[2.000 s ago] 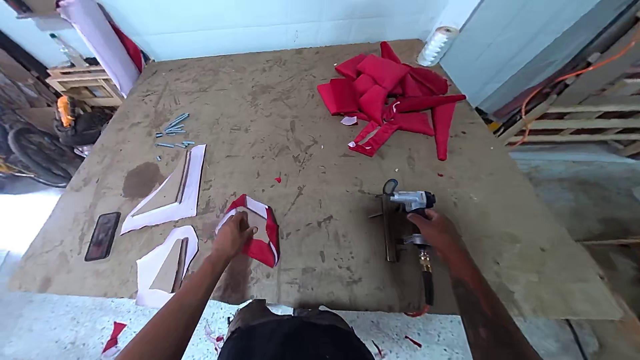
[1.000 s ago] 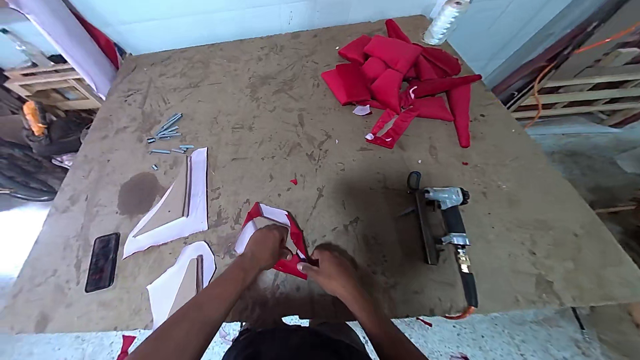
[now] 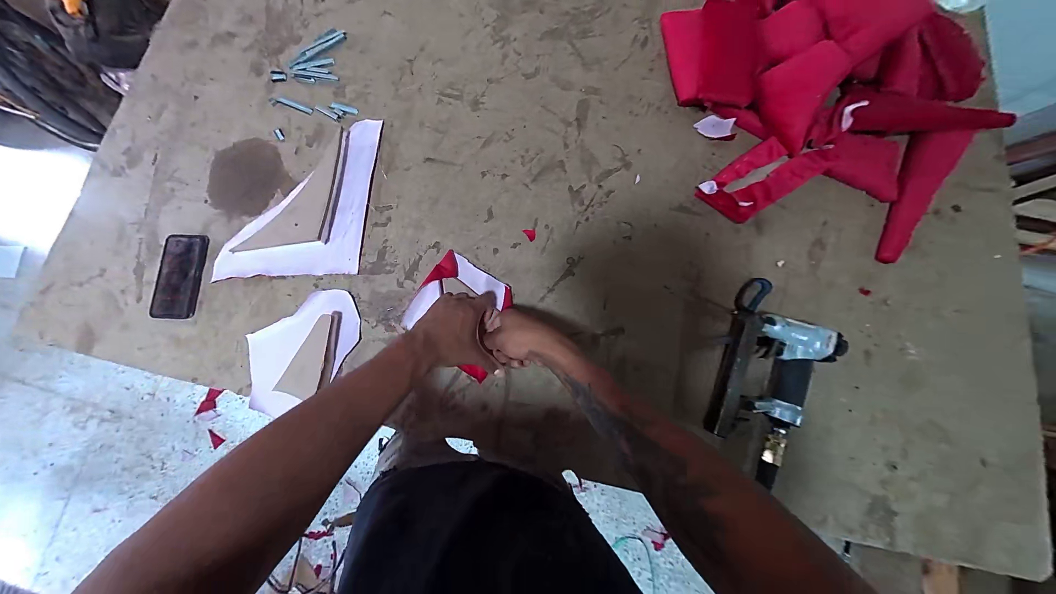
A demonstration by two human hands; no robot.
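Near the table's front edge lies a small panel with red and white fabric [image 3: 481, 279] folded about its edges. My left hand [image 3: 452, 330] is closed on the panel's near part. Against it, my right hand [image 3: 521, 337] grips the fabric at the right side; the fingers of both hands meet and hide part of the panel. To the right, a pneumatic staple gun [image 3: 796, 340] lies on its side, touched by neither hand. Two cut boards on white-backed fabric lie to the left, a larger triangular one [image 3: 289, 216] and a smaller one [image 3: 305, 359] below it.
Red padded fabric pieces [image 3: 792, 91] are heaped at the back right of the table [image 3: 511, 165]. Staple strips [image 3: 313, 62] lie at the back left, and a phone [image 3: 179, 276] near the left edge. Fabric scraps [image 3: 210, 402] are on the floor.
My right hand has let go of the staple gun and come left to the red and white panel, beside my left hand. The view has shifted down closer over the table.
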